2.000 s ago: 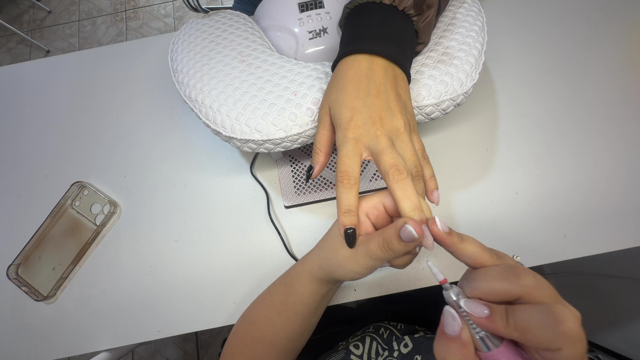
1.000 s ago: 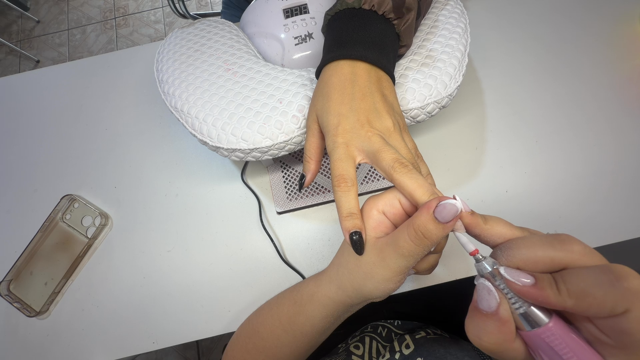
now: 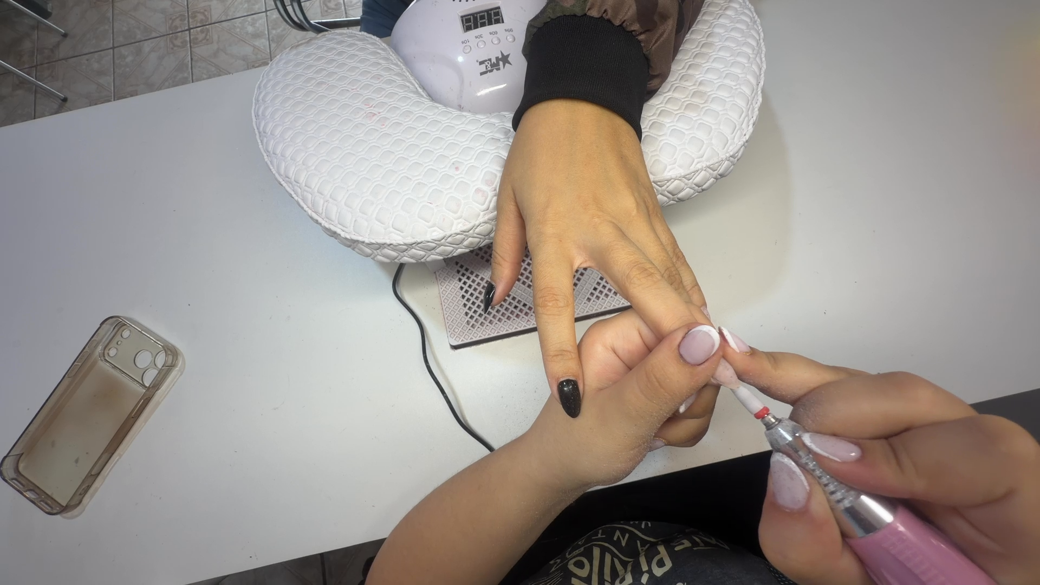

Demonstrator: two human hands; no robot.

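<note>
A pink and silver electric nail drill (image 3: 861,496) with a white, red-banded bit is gripped in my right hand (image 3: 910,439). The bit meets a fingernail of another person's hand (image 3: 585,187), which reaches down from the top in a black cuff. That finger is pinched by my left hand (image 3: 642,382), its thumb on top near the fingertip. The other person's thumb and index finger bear dark nails and lie spread apart. Their remaining fingertips are partly hidden behind my left hand.
A white quilted, curved cushion (image 3: 382,162) supports the other person's arm. Behind it stands a white nail lamp (image 3: 467,61). A perforated dust collector grille (image 3: 504,309) lies under the fingers, with a black cable (image 3: 426,349) beside it. A clear phone case (image 3: 85,414) rests on the white table (image 3: 244,487) at left.
The drill bit, apart from the held finger two seconds ago, now meets the nail. My left thumb has moved up over the fingertip. The view has shifted slightly.
</note>
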